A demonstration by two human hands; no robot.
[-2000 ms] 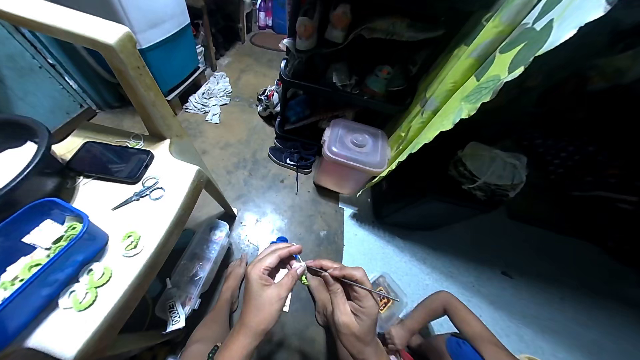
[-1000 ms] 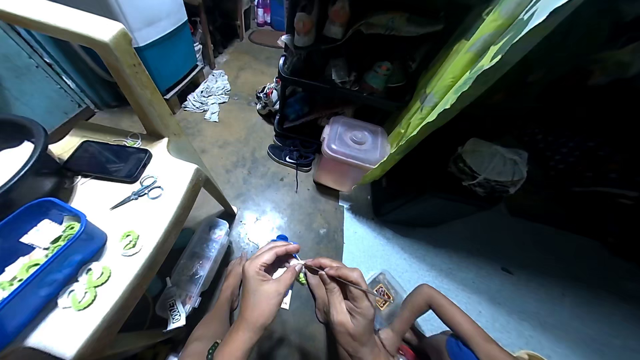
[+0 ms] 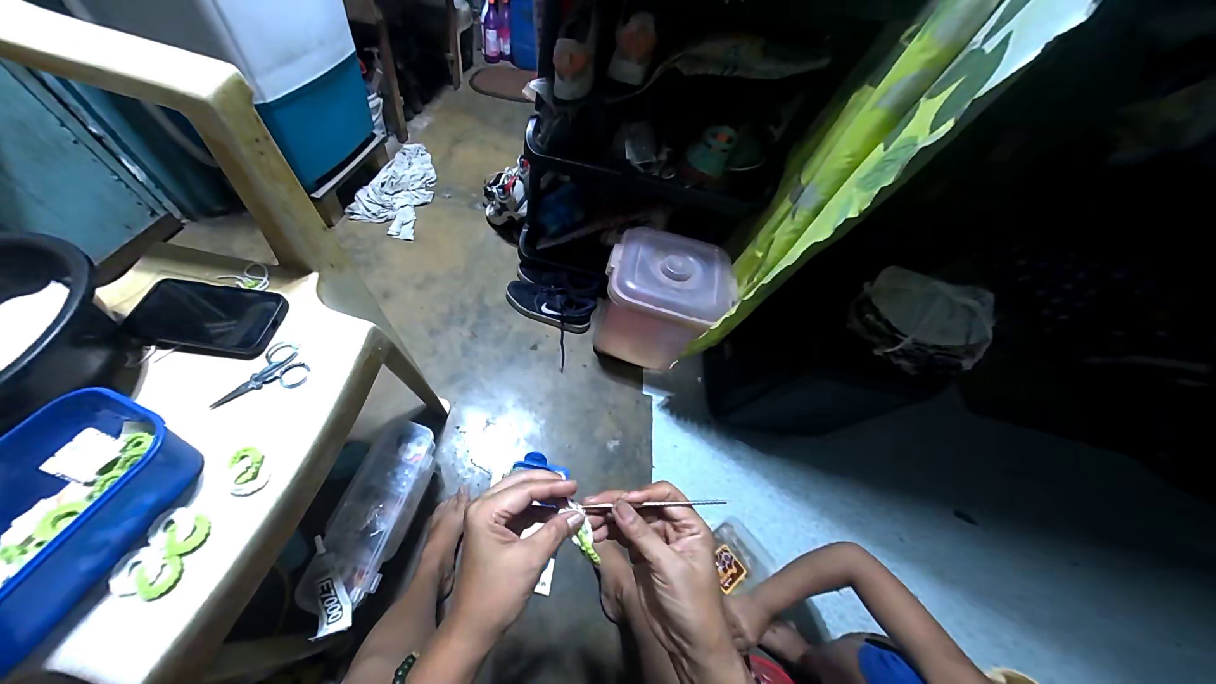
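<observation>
My left hand pinches a small white-and-green crochet piece between thumb and fingers. In my right hand is a thin metal crochet hook, held roughly level, its left end at the piece beside my left fingertips. Green crocheted rings lie on the pale plastic chair, near small scissors with open blades. More green pieces fill part of a blue plastic container. The hook's tip is hard to make out between my fingers.
A phone and a black basin share the chair. Below stand a clear plastic case and a glue tube. Another person's arm reaches in at lower right, near a clear container. A lidded pink box stands ahead.
The hook in my right hand has turned from a downward slant to nearly level. My left hand still pinches the piece.
</observation>
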